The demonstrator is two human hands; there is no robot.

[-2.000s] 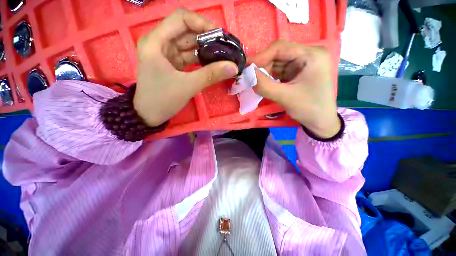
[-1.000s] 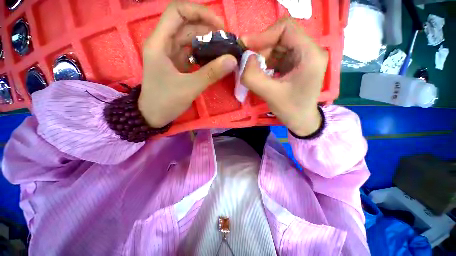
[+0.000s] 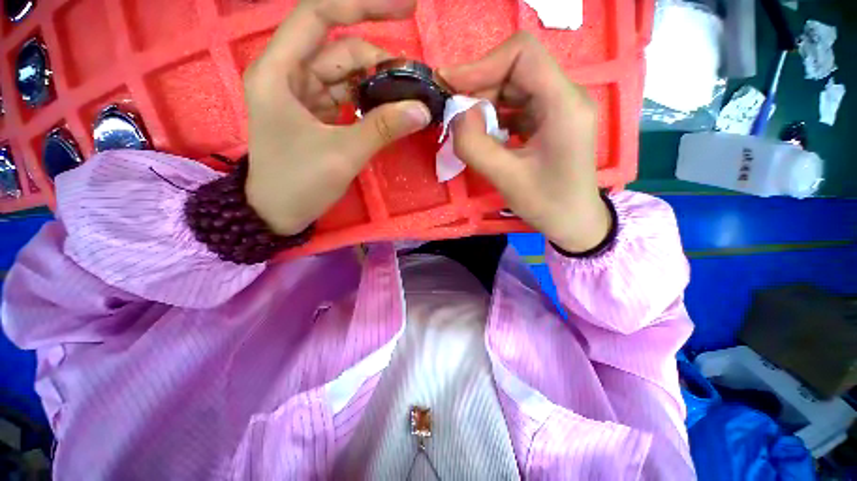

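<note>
My left hand (image 3: 319, 131) holds a round dark watch head (image 3: 402, 86) with a shiny rim between thumb and fingers, its face tilted toward me. My right hand (image 3: 536, 141) pinches a crumpled white wipe (image 3: 452, 155) between thumb and index finger. The wipe touches the right edge of the watch head. Both hands are above the red-orange foam tray (image 3: 404, 193). The far side of the watch head is partly hidden by my fingers.
More round units (image 3: 119, 128) sit in tray pockets at the left. A white bottle (image 3: 747, 164) lies on its side at the right, near a blue-and-white stick (image 3: 772, 94), white scraps (image 3: 817, 51) and a clear bag (image 3: 681, 61). Boxes (image 3: 799, 333) are at the lower right.
The watch head has turned in my left hand, and the lugs seen on its top edge before no longer show. My right hand has moved slightly left since the oldest frame, still with the wipe.
</note>
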